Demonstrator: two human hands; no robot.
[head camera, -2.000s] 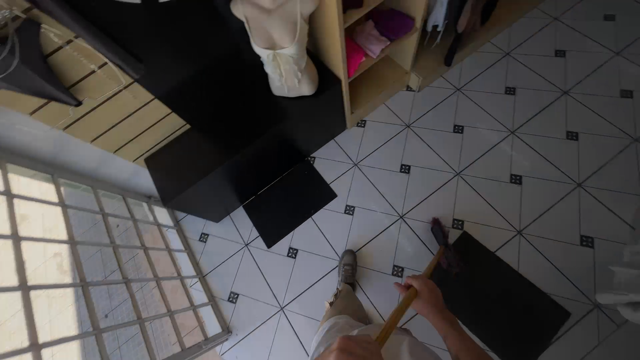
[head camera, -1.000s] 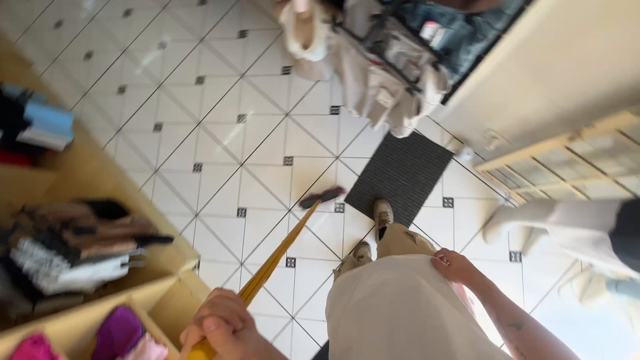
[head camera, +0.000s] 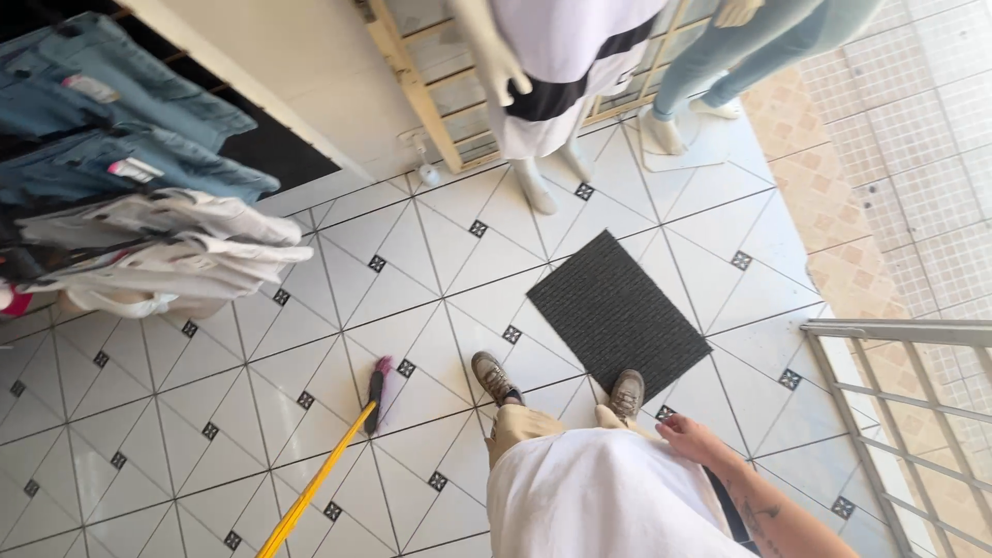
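Note:
A broom with a yellow handle (head camera: 316, 482) reaches in from the bottom edge, left of my body. Its dark head with purple bristles (head camera: 377, 394) rests on the white tiled floor. My left hand is out of the frame, and the lower end of the handle is cut off. At the right, my right hand (head camera: 683, 435) hangs beside my white shirt, fingers loosely bent and apart, holding nothing. Near it lies a dark ribbed doormat (head camera: 620, 314), with my right shoe (head camera: 626, 394) on its near corner. My left shoe (head camera: 494, 377) is on the tiles.
Denim shorts (head camera: 178, 155) and light garments (head camera: 209, 256) hang at the left. Past the mat stand a mannequin in a white and black garment (head camera: 554, 85) and one in light jeans (head camera: 717, 66). A metal grille gate (head camera: 899, 333) stands at the right, by the doorway's tan tiles (head camera: 837, 194).
The view has swung toward the doorway. The left hand, seen earlier gripping the broom handle, is out of the frame. My right hand has come off the handle since the oldest frame.

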